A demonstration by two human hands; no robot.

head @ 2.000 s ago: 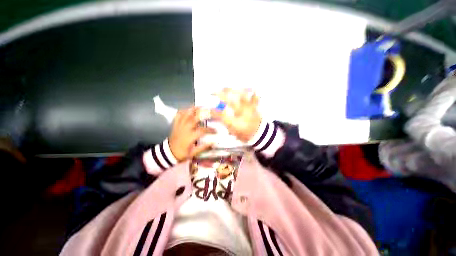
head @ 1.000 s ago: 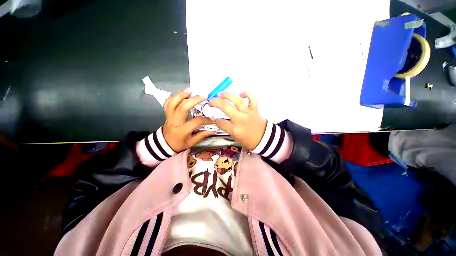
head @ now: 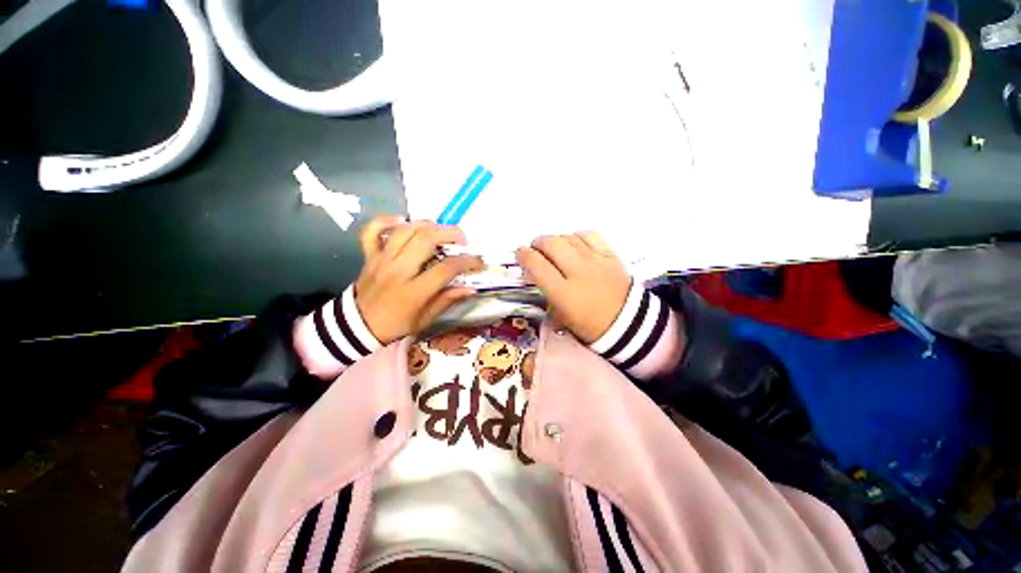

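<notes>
A white housing shell [head: 500, 272] lies at the bench's front edge, close to my chest, mostly hidden by my fingers. My left hand [head: 405, 274] holds its left part, fingers bent over it. My right hand [head: 579, 282] is on its right part, fingertips on the shell. A bright blue battery [head: 466, 195] sticks up from beside my left fingertips and slants up to the right over the white work sheet [head: 560, 123]. Wires and any circuit board at my fingers are too small or hidden to tell.
White curved neckband parts [head: 199, 101] lie at the upper left. A white scrap [head: 326, 197] lies left of the sheet. A blue tape dispenser [head: 856, 112] with a yellowish tape roll [head: 952, 69] stands at the right. A person's grey-clothed leg [head: 957, 300] shows at the right edge.
My right hand has moved right, away from the battery and my left hand. The battery stands more clear of the fingers. The view has shifted, and white curved parts now show at the upper left.
</notes>
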